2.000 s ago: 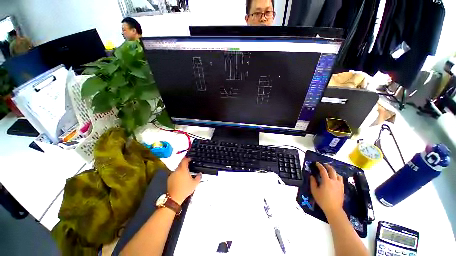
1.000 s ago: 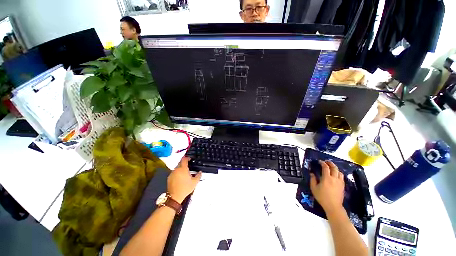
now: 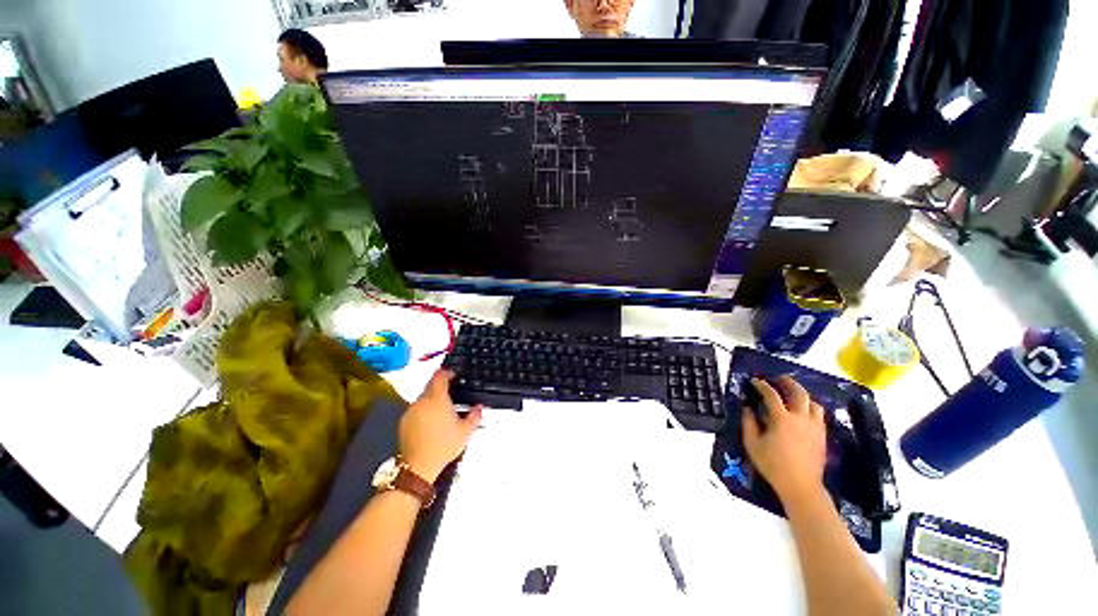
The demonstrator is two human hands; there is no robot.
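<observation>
The monitor point(image 3: 554, 193) shows a black drawing area with thin pale outlines. My left hand point(image 3: 438, 426), bare with a watch on the wrist, rests at the left front edge of the black keyboard point(image 3: 578, 367), holding nothing. My right hand point(image 3: 786, 445) lies over the dark mouse point(image 3: 756, 404) on the dark mouse pad point(image 3: 737, 467); the palm hides part of the mouse. White paper sheets point(image 3: 542, 493) lie between my forearms, with a pen point(image 3: 671, 562) and a small dark piece point(image 3: 539, 580) on them.
An olive-yellow cloth point(image 3: 241, 457) and a plant point(image 3: 283, 199) are at left. Right of the monitor are a blue tin point(image 3: 795, 315), a yellow roll point(image 3: 878, 354), a blue bottle point(image 3: 990, 403) and a calculator point(image 3: 951, 566). People sit behind the monitors, near hanging dark garments point(image 3: 963, 96).
The pale outlines on the monitor have changed: the middle group is larger and differently placed than in the oldest frame. The view has tilted slightly down. Both hands keep their places.
</observation>
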